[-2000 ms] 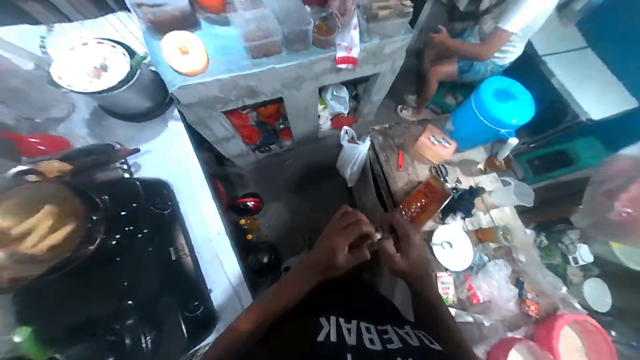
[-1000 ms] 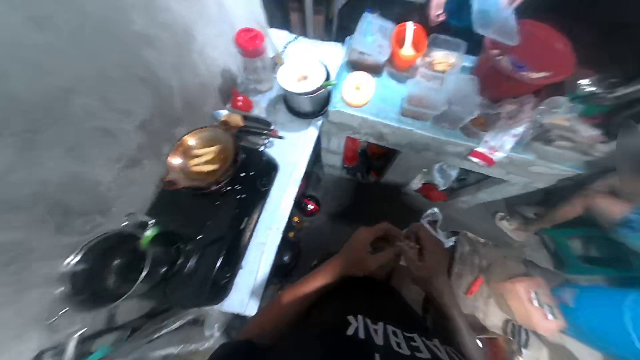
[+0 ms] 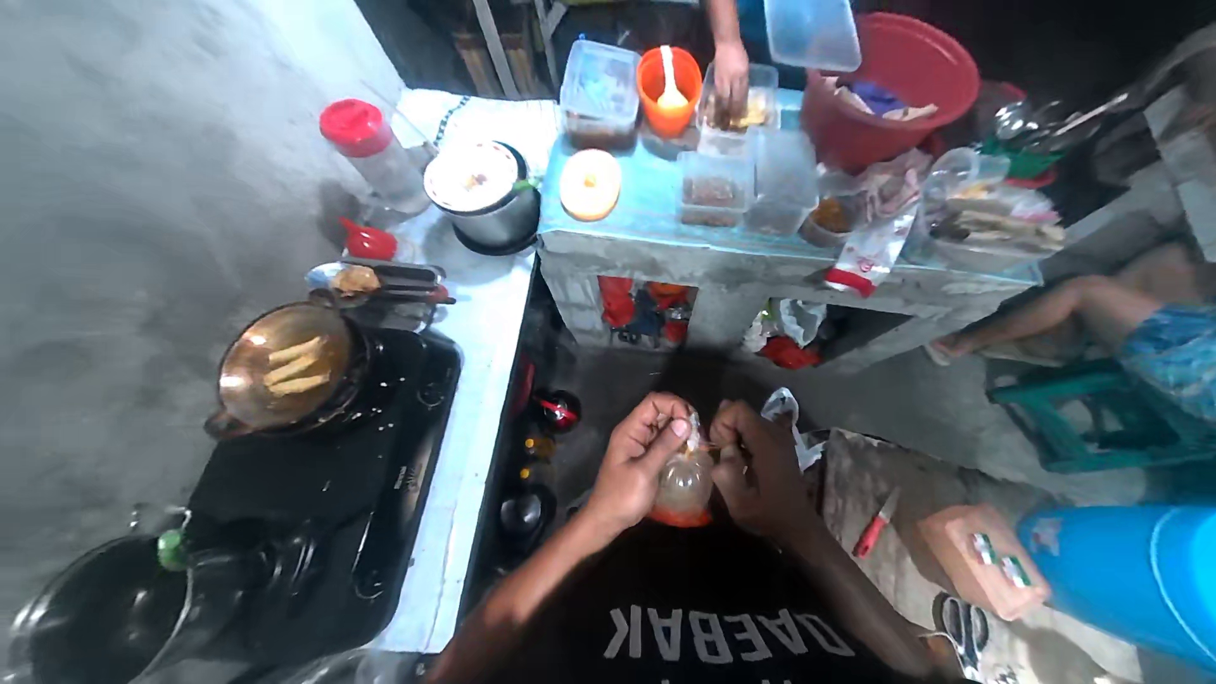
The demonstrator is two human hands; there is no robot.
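My left hand point(image 3: 646, 456) pinches the gathered neck of a small clear plastic bag point(image 3: 684, 484) between thumb and fingers. The bag hangs puffed out below, with something orange-red at its bottom, in front of my dark shirt. Close on the other side of the neck, my right hand point(image 3: 755, 465) has its fingers curled at what looks like a thin band or strand at the neck. A white plastic bag point(image 3: 784, 408) lies just beyond my right hand.
At left, a pan with frying food strips point(image 3: 285, 366) sits on a black gas stove point(image 3: 332, 484). Ahead, a blue-topped counter point(image 3: 646, 218) holds containers, where another person's hand point(image 3: 731, 81) reaches into one. A red-handled knife point(image 3: 874, 527), scissors point(image 3: 964, 622) and a blue container point(image 3: 1121, 570) are at right.
The view has swung left toward the stove and counter. My hands stay together in front of my body. Another person's hand now reaches into a container on the counter.
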